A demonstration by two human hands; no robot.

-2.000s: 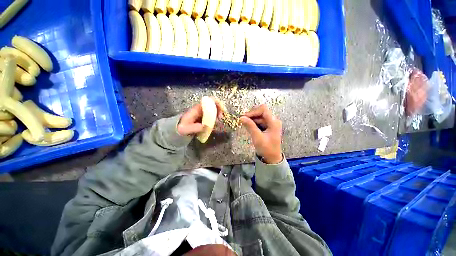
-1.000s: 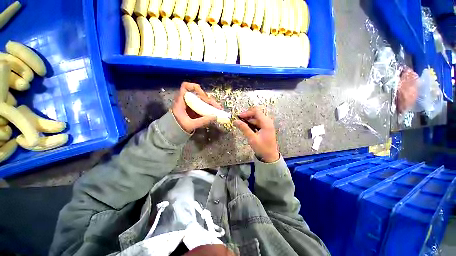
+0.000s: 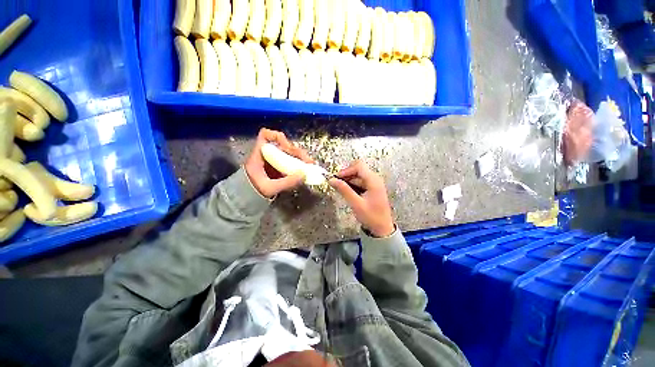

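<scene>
My left hand (image 3: 268,166) holds a pale yellow imitation banana (image 3: 286,162) in its fingers, one end pointing right towards my other hand. My right hand (image 3: 368,198) pinches a thin dark tool (image 3: 332,175), mostly hidden in the fingers. The tool's tip is at the banana's right end; whether it touches is too small to tell. Yellow and cream crumbs (image 3: 332,148) lie scattered on the speckled table behind and under the hands.
A blue tray (image 3: 309,110) with bananas in rows stands at the top. Another blue tray (image 3: 156,154) at left holds loose bananas. White scraps (image 3: 451,193) and clear bags (image 3: 544,102) with a reddish lump (image 3: 578,132) lie right. Ribbed blue crates (image 3: 531,276) stand lower right.
The banana has swung from upright to pointing right, its end now at the tool. Since one second ago, both hands have moved only slightly. The view has shifted a little.
</scene>
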